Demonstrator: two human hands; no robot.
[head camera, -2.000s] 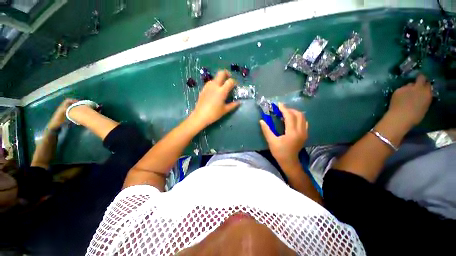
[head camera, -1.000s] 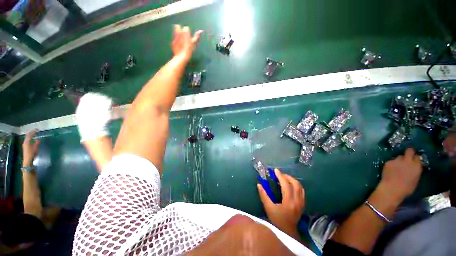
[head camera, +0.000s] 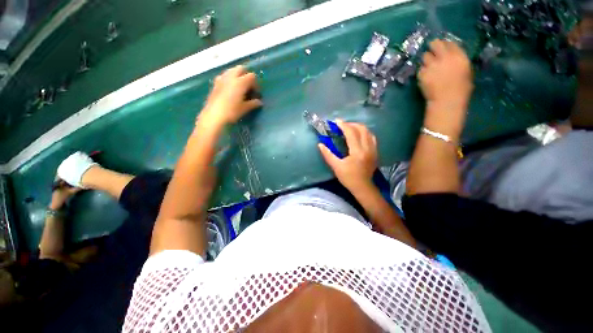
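Observation:
My right hand (head camera: 356, 151) is bare and holds blue-handled side cutters (head camera: 329, 133), their silver jaws pointing up and left just above or on the green bench (head camera: 286, 156). My left hand (head camera: 229, 96) is bare, low over the bench near the pale rail, with fingers and thumb curled around a dark spot (head camera: 251, 94), perhaps small dark components. Whether it grips them is hard to tell. Several silver-grey circuit boards (head camera: 389, 64) lie in a cluster to the upper right of the cutters.
A neighbour's braceleted hand (head camera: 446, 73) reaches to the cluster's right edge. A dark heap of boards (head camera: 527, 19) lies beyond it. A pale raised rail (head camera: 162, 73) borders the bench, with a board (head camera: 204, 25) on the green surface beyond. A white-gloved hand (head camera: 76, 168) is at left.
My left hand has come back from beyond the rail to the bench. The loose dark components no longer show separately. The right neighbour's hand has moved to the board cluster. The view has shifted.

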